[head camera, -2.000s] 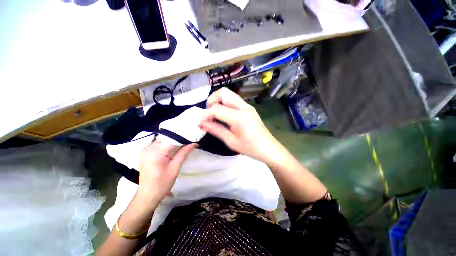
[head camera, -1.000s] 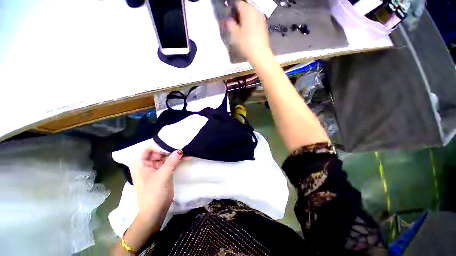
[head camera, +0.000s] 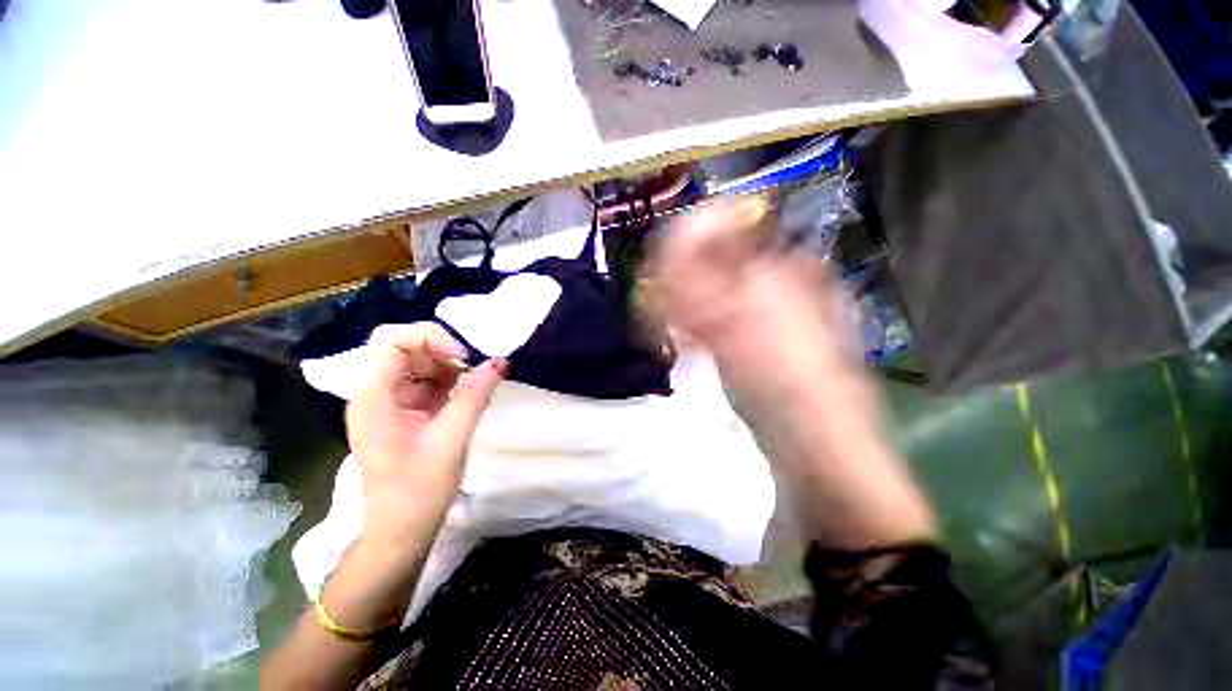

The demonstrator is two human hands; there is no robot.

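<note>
A black garment [head camera: 581, 331] lies over the lap at the table's front edge. A rounded white cup lining [head camera: 503, 313] shows inside it, and thin black straps [head camera: 466, 240] loop at its top. My left hand [head camera: 419, 405] pinches the garment's lower edge beside the white cup between thumb and fingers. My right hand [head camera: 730, 277] is blurred, raised to the right of the garment and off it; whether it holds anything cannot be told. A white lap cloth [head camera: 608, 466] lies under the garment.
The white table [head camera: 270, 135] carries a phone [head camera: 446, 61] on a round black stand and a grey mat [head camera: 649, 108] with small dark pieces [head camera: 736, 58]. A wooden drawer [head camera: 257, 281] is below. A grey fabric bin [head camera: 1013, 230] stands right; white lace-edged fabric [head camera: 135, 527] hangs left.
My right hand went from the garment to the grey mat, then came back toward the lap, right of the garment. My left hand has stayed pinching at the garment's edge.
</note>
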